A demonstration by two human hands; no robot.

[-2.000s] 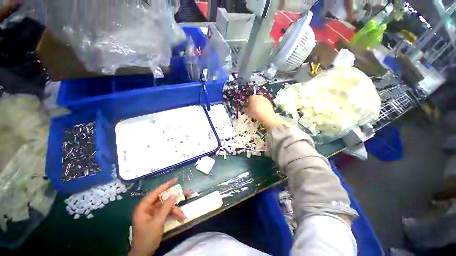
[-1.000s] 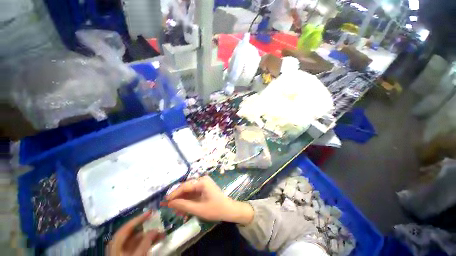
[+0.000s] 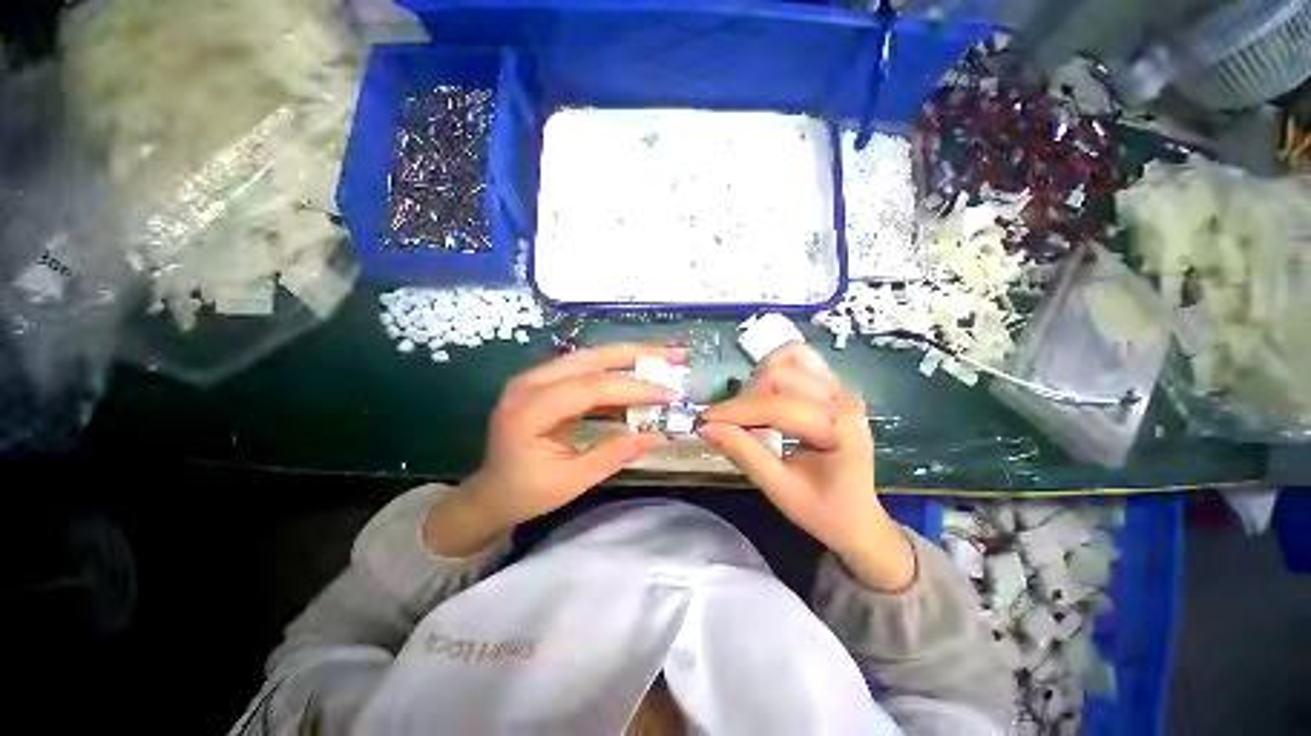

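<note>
My left hand (image 3: pixel 554 431) holds a small white square housing half (image 3: pixel 660 380) between thumb and fingers over the front of the green bench. My right hand (image 3: pixel 805 446) is beside it, with thumb and forefinger pinched on a small part (image 3: pixel 684 420) at the housing's right edge. The part looks whitish with a dark end; it is too small to name surely. Another white housing half (image 3: pixel 769 337) lies on the bench just behind my right hand. A pale strip (image 3: pixel 693 460) lies under my hands at the bench edge, mostly hidden.
A white tray (image 3: pixel 690 209) lies behind my hands, with a blue pin bin (image 3: pixel 506 173) and white blocks (image 3: pixel 457 316) to its left. Right are pale plastic parts (image 3: pixel 971 288), wired motors (image 3: pixel 1024 151) and a clear box (image 3: pixel 1088 352). A blue crate (image 3: pixel 1150 604) is below right.
My right hand has come back from the motor heap to my left hand and the housing. The view has turned down and left onto the bench.
</note>
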